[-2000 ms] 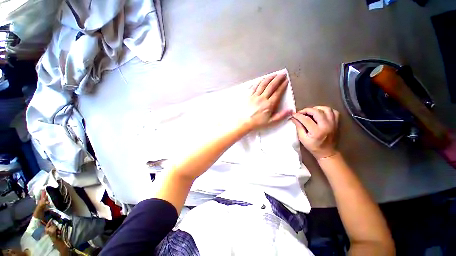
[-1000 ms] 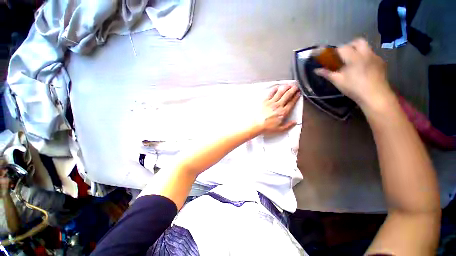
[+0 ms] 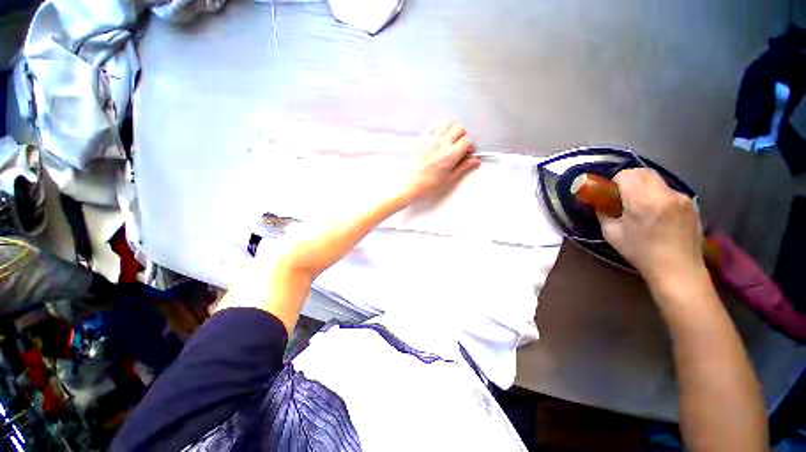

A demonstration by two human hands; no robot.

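Observation:
A white garment (image 3: pixel 495 199) lies spread on the pressing table, its straight upper edge running left to right and a thin seam line across it. My left hand (image 3: pixel 446 161) rests on the cloth at this upper edge, fingers bent; whether it pinches the cloth I cannot tell. My right hand (image 3: pixel 652 216) is closed around the orange-brown handle of the steam iron (image 3: pixel 566 199). The iron's tip points left and lies over the garment's right end. A small dark label (image 3: pixel 254 244) shows near my left forearm.
Crumpled pale garments (image 3: pixel 75 88) lie at the left edge of the pressing table (image 3: pixel 610 335). A maroon hose (image 3: pixel 756 287) trails right from the iron. Dark cloth scraps (image 3: pixel 769 106) lie at the far right. Cluttered cloth lies on the floor at lower left.
My right hand let go of the cloth edge, took hold of the iron and brought it left onto the garment's right end. My left hand moved left along the upper edge.

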